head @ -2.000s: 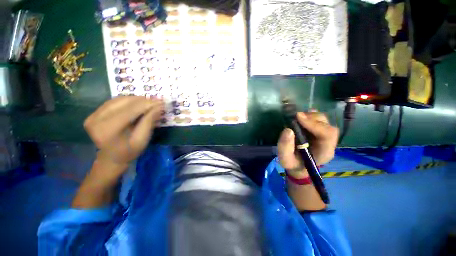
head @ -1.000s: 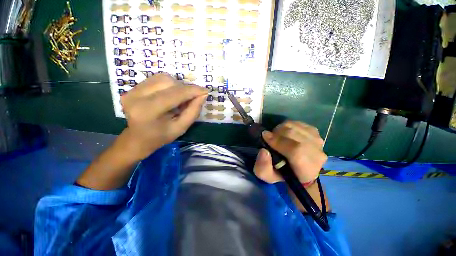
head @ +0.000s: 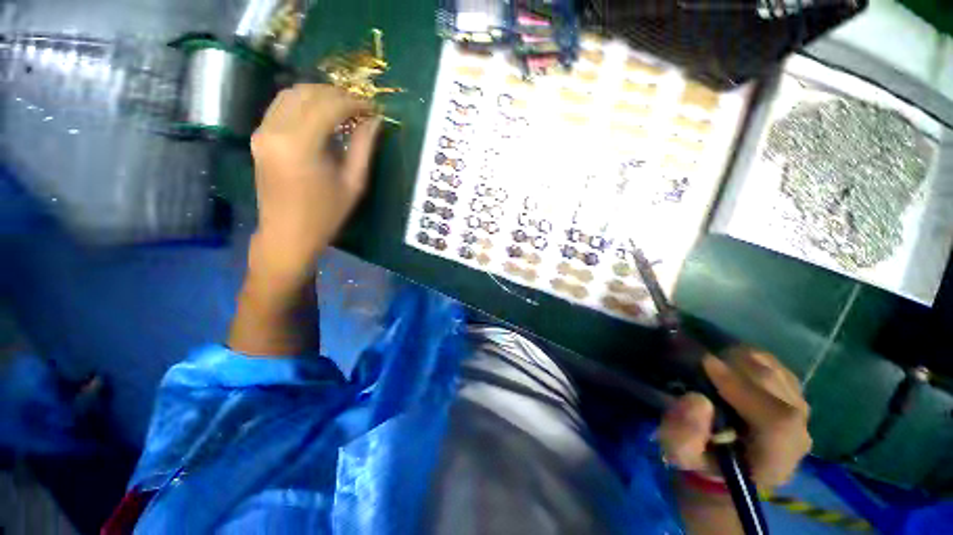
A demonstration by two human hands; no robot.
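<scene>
My left hand [head: 308, 157] is at the near edge of a loose pile of gold-coloured pins [head: 361, 71] on the green mat. Its fingertips are close together and blurred, and a short yellow stick shows beside them; I cannot tell whether they grip it. My right hand [head: 747, 418] holds the black soldering iron [head: 690, 355]. The iron's metal tip points at the lower right part of the white component sheet [head: 543, 136], which bears rows of dark pieces and tan dumbbell-shaped spots.
A solder spool [head: 212, 89] and clear plastic trays [head: 94, 136] are at the left. Blue circuit boards [head: 538, 26] and a black fan [head: 721, 37] are beyond the sheet. A white tray [head: 747, 199] with grey small parts is at the right. A thin strand lies near the sheet's front edge.
The view has swung left, bringing in the spool and trays. My left hand has moved from the sheet to the gold-coloured pins. My right hand still holds the iron with its tip over the sheet.
</scene>
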